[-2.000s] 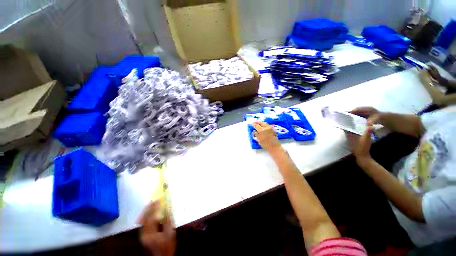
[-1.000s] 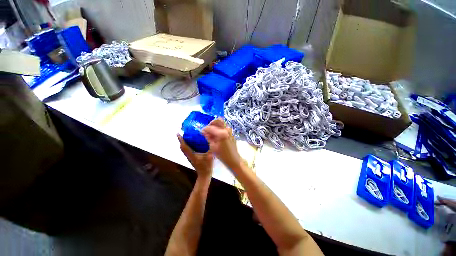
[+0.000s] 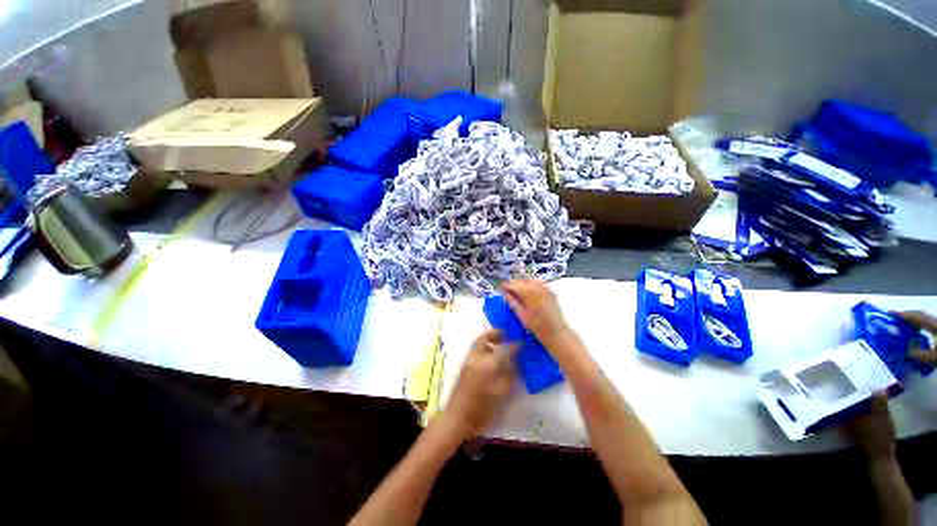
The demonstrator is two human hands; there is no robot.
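Observation:
A single blue blister tray [image 3: 541, 366] lies on the white tabletop before me, partly covered by my hands. My right hand [image 3: 536, 306] has its fingers at the tray's upper end and seems to grip it. My left hand [image 3: 485, 382] is blurred, close at the tray's left side; whether it touches the tray or holds anything is unclear. The large heap of coiled white cables [image 3: 473, 211] lies just behind. The stack of empty blue trays [image 3: 316, 298] stands upright to the left.
Two filled trays [image 3: 666, 316] lie side by side at right. At far right a neighbour's hands hold a card box [image 3: 822, 388] and a blue tray. Behind are the open adapter carton [image 3: 637, 209], flattened boxes [image 3: 807, 211], another carton [image 3: 221, 128] and spare blue stacks [image 3: 339, 195]. A kettle [image 3: 80, 234] stands far left.
The view has swung right. My hands have moved from the blue stack at left to a single tray on the table. The filled trays went from three to two; the neighbour now holds a tray.

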